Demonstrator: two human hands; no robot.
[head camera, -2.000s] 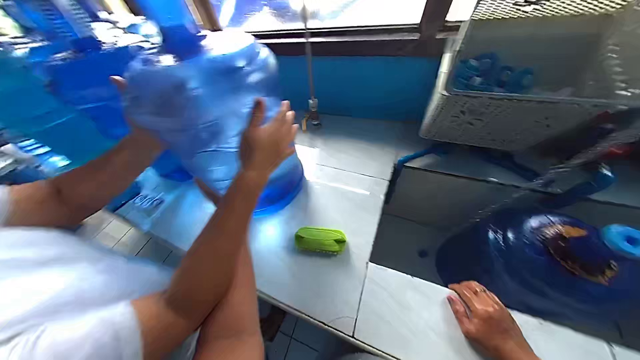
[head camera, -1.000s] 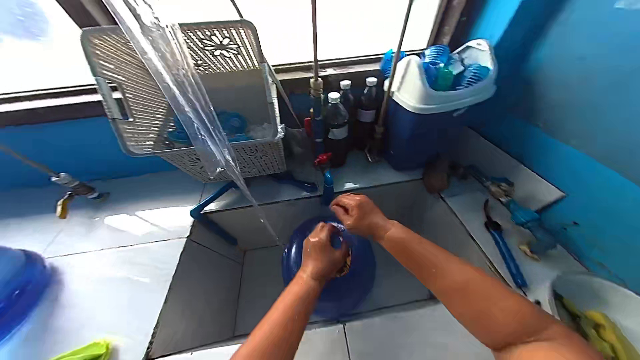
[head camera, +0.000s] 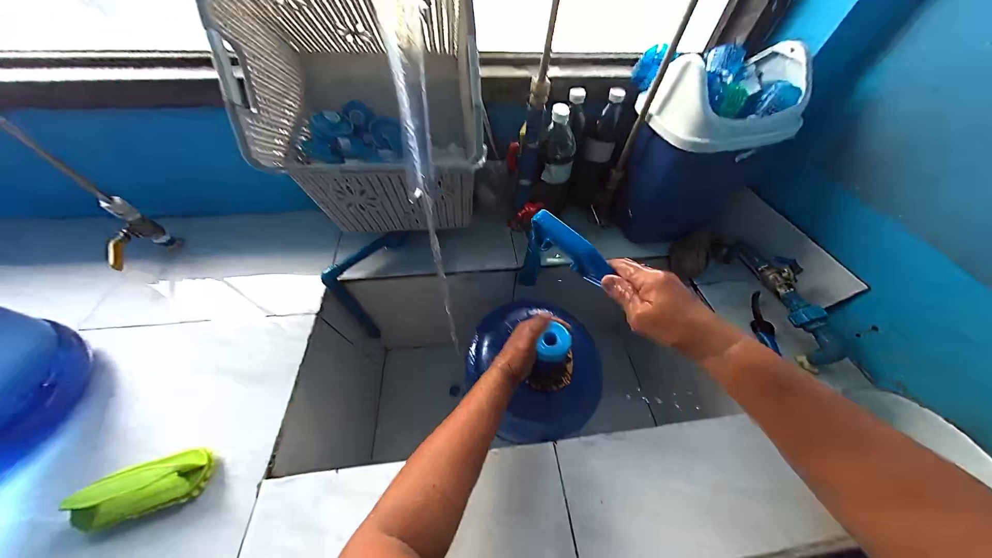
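A large blue water jug stands upright in the tiled sink, with a light-blue cap on its neck. My left hand grips the neck beside the cap. Above the jug's right side, my right hand holds one end of a blue plastic handle-like tool; its hooked far end is near the blue pipe and red valve. On the left counter lies a folded bright green cloth or pouch. A second blue jug shows in part at the left edge.
Behind the sink sits a plastic basket with blue caps. Dark bottles with white caps stand beside a blue container. A thin water stream falls into the sink. Pipe valves are at right, a brass-coloured tap at left.
Both hands were at the jug's neck one second ago; my right hand is now raised to the right with the blue tool. The view has swung right since the oldest frame, where another person held a jug.
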